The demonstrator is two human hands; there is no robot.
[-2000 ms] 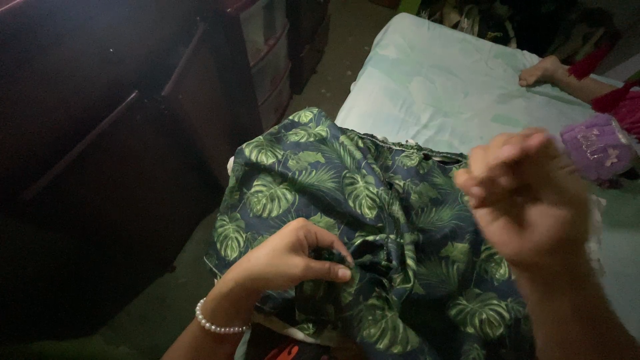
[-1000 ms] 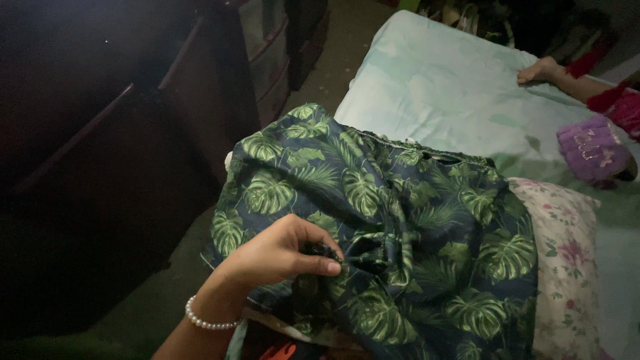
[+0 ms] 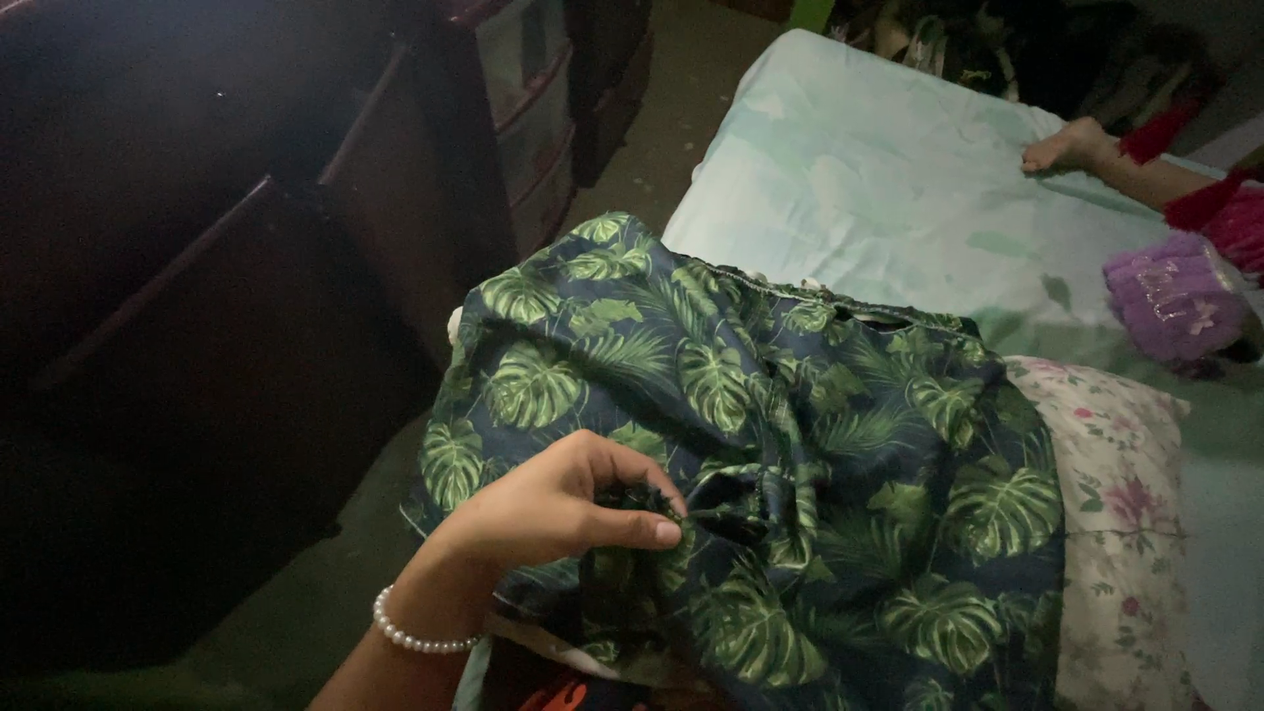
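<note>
Navy fabric with green monstera and palm leaves (image 3: 726, 385) lies bunched across the lower middle of the view, over the near end of a bed. My left hand (image 3: 583, 494), with a white beaded bracelet (image 3: 420, 632) on the wrist, pinches a fold of this fabric between thumb and fingers. To the right of the fingertips the cloth is gathered around a small dark gap. Whether a fine item is also held there is too small to tell. My right hand is out of view.
A floral pillow (image 3: 1116, 494) rests right of the fabric on the pale green bedsheet (image 3: 889, 178). Beyond it are a purple fluffy item (image 3: 1175, 296) and another person's foot (image 3: 1071, 146). Dark cabinets (image 3: 197, 346) and plastic drawers (image 3: 523, 89) stand at left.
My right hand, raised over the fabric's right side two seconds ago, has gone out of view. My left hand keeps its pinch on the cloth at about the same place.
</note>
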